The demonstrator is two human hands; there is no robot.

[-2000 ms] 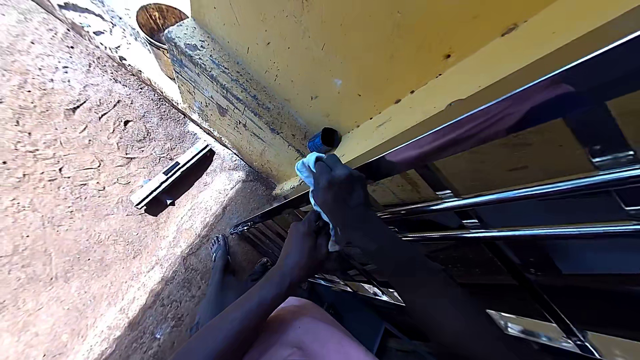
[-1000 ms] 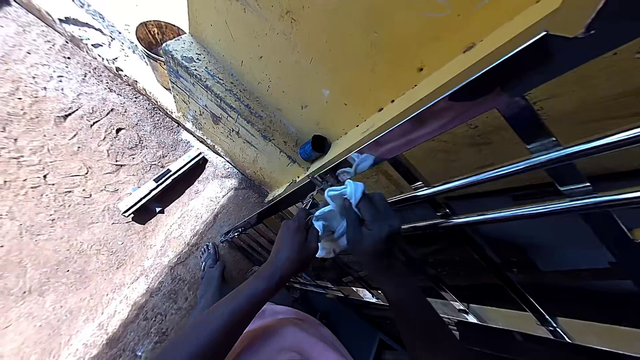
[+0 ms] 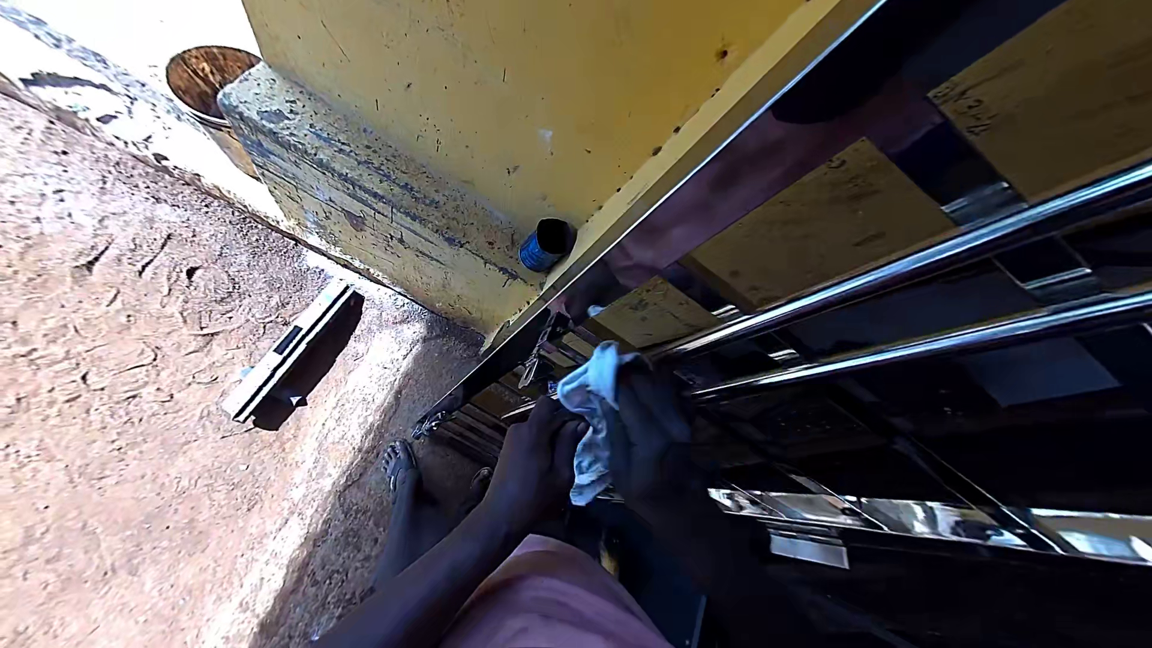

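A pale, crumpled cloth [image 3: 589,405] is held in my right hand [image 3: 648,432], low over the shiny metal frame [image 3: 657,216] with polished tubular bars [image 3: 909,265]. My left hand [image 3: 540,450] is just left of the cloth, its fingers curled near the lower bar; whether it grips the bar or the cloth's edge cannot be told. A small metal latch or fitting [image 3: 538,346] sits on the frame above my left hand. Dark shadow hides much of my right hand and forearm.
A blue can [image 3: 544,245] stands on the painted ledge [image 3: 378,189] against the yellow wall [image 3: 504,99]. A rusty round container [image 3: 211,81] is beyond it. A long, light-coloured bar-shaped object [image 3: 292,346] lies on the rough ground, left of my bare foot [image 3: 400,463].
My right hand has moved with the cloth from beside the blue can down along the frame towards me. The cloth hung looser and more spread out one second ago.
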